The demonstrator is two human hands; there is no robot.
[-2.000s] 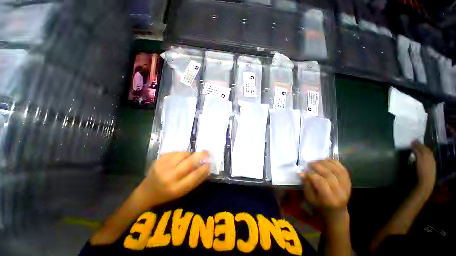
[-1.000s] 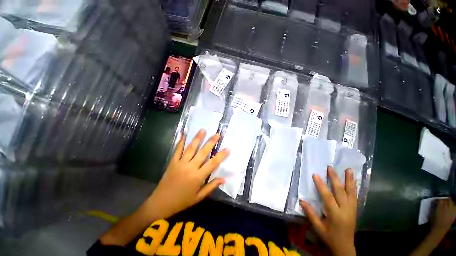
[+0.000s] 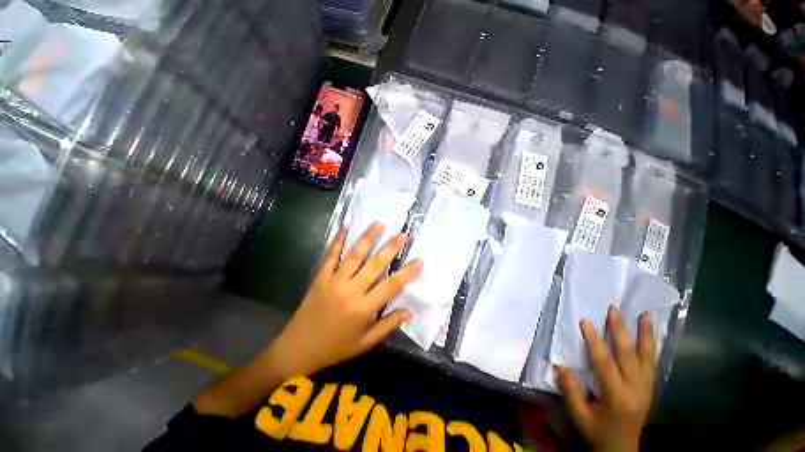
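Observation:
A clear blister tray (image 3: 693, 231) lies in front of me with two rows of bagged products. The far-row pouches (image 3: 530, 177) carry barcode labels. The near-row pouches (image 3: 514, 300) are plain white, with loose flaps overlapping at the right. My left hand (image 3: 349, 305) rests flat, fingers spread, on the near-row pouches at the left. My right hand (image 3: 615, 380) rests with spread fingers on the near-row pouches at the right. Neither hand grips anything; the pouch parts under the palms and fingers are hidden.
A tall tray stack (image 3: 185, 168) with white pouches on top stands at left. A smartphone (image 3: 327, 134) showing video lies between stack and tray. Another tray (image 3: 565, 66) lies beyond, with one pouch at its right. White sheets (image 3: 788, 290) lie on the green surface at right.
The hands have opened from curled at the tray's near edge to spread flat on the pouches. The view has turned, so the tray appears tilted. Another person's hand at right has left clear view.

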